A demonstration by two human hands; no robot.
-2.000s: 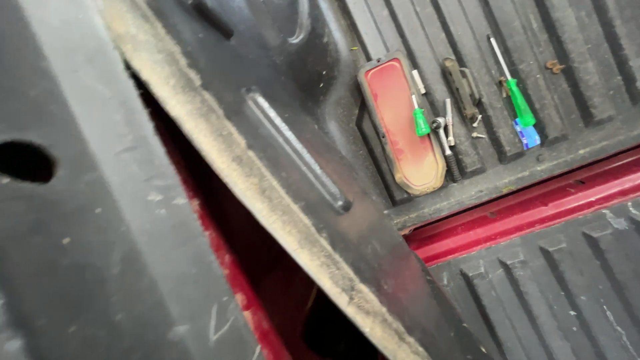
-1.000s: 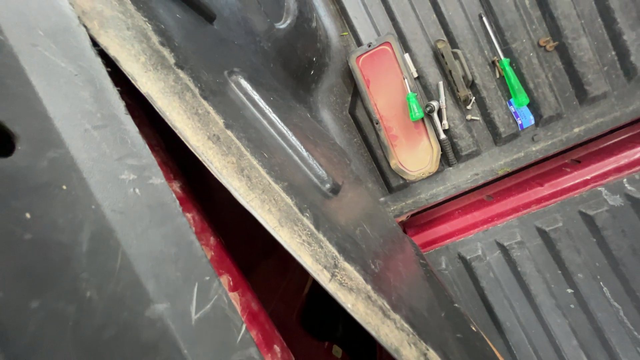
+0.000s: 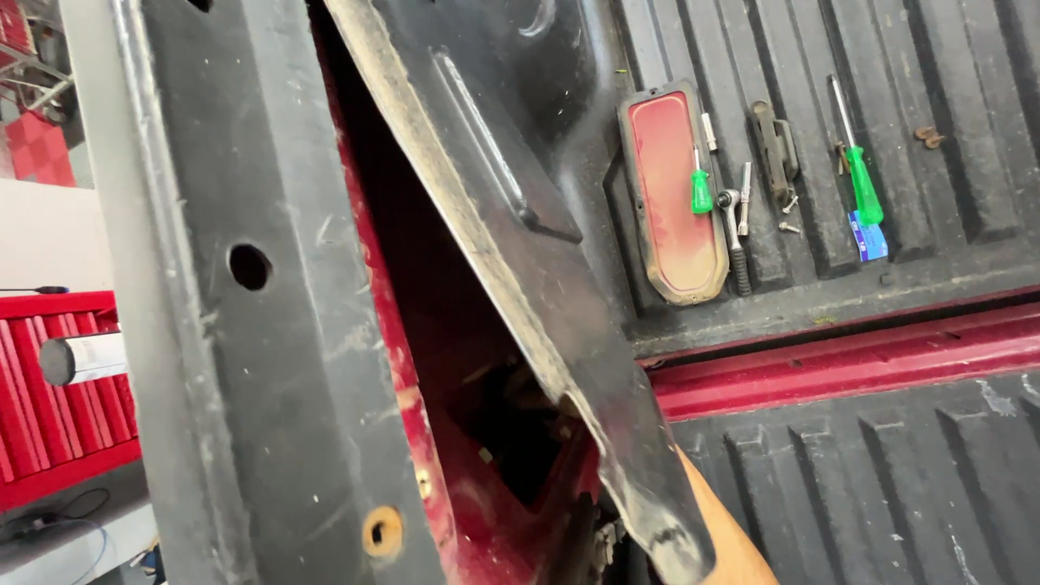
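A black plastic truck bed liner panel (image 3: 520, 268) stands away from the black-capped bed rail (image 3: 276, 357), with a dark gap and red painted metal between them. Part of a bare forearm shows behind the liner's lower end at the bottom; its hand is hidden, and which arm it is I cannot tell. Neither of my hands is in view. On the ribbed bed floor lies a red and black cover plate (image 3: 670, 244) with a small green-handled screwdriver (image 3: 700, 191) on it. Beside it are a ratchet (image 3: 735, 240), a socket extension (image 3: 745, 199), a black latch handle (image 3: 776, 154) and a longer green-handled screwdriver (image 3: 863, 183).
Small screws (image 3: 789, 228) lie near the latch handle, and a blue packet (image 3: 869, 237) is by the longer screwdriver. A red metal strip (image 3: 845, 357) separates the bed floor from the ribbed tailgate liner (image 3: 861, 504). At the far left stands a red tool chest (image 3: 61, 398).
The view has shifted, bringing the tool chest and more of the bed rail into sight. A forearm now shows at the liner's lower end. The loose tools lie as before.
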